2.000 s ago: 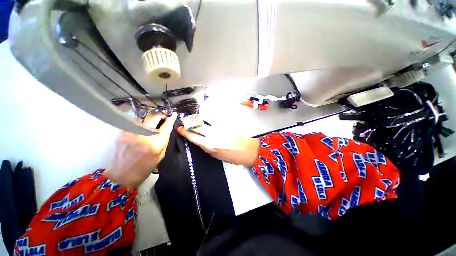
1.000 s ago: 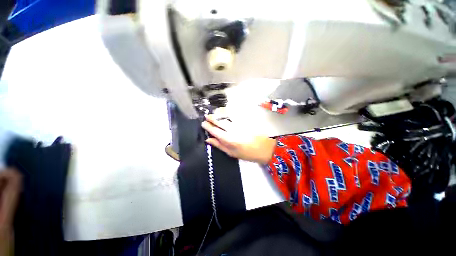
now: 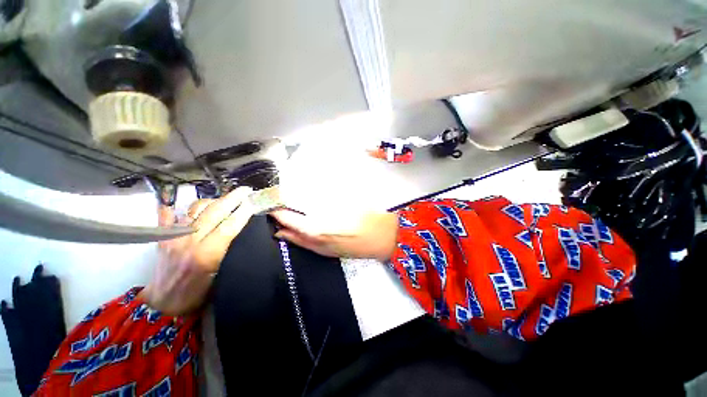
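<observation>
A black fabric panel runs from under the machine head down onto the dark apron. A zipper with shiny silver-white teeth lies along it, with a loose thread at its lower end. My left hand grips the panel's upper left edge, fingertips close to the presser foot area. My right hand holds the panel's top beside the zipper; glare washes out part of it. The needle and the fingertips' exact contact are hidden or unclear.
The sewing machine spans the top, with a cream knob at left. Red-and-white snips lie on the bed. A zipper bundle is at right. Black cut pieces lie at the left edge.
My left hand has come from the black pieces at the far left to the panel at the machine head. My right hand stays at the panel. The view has moved closer to the head.
</observation>
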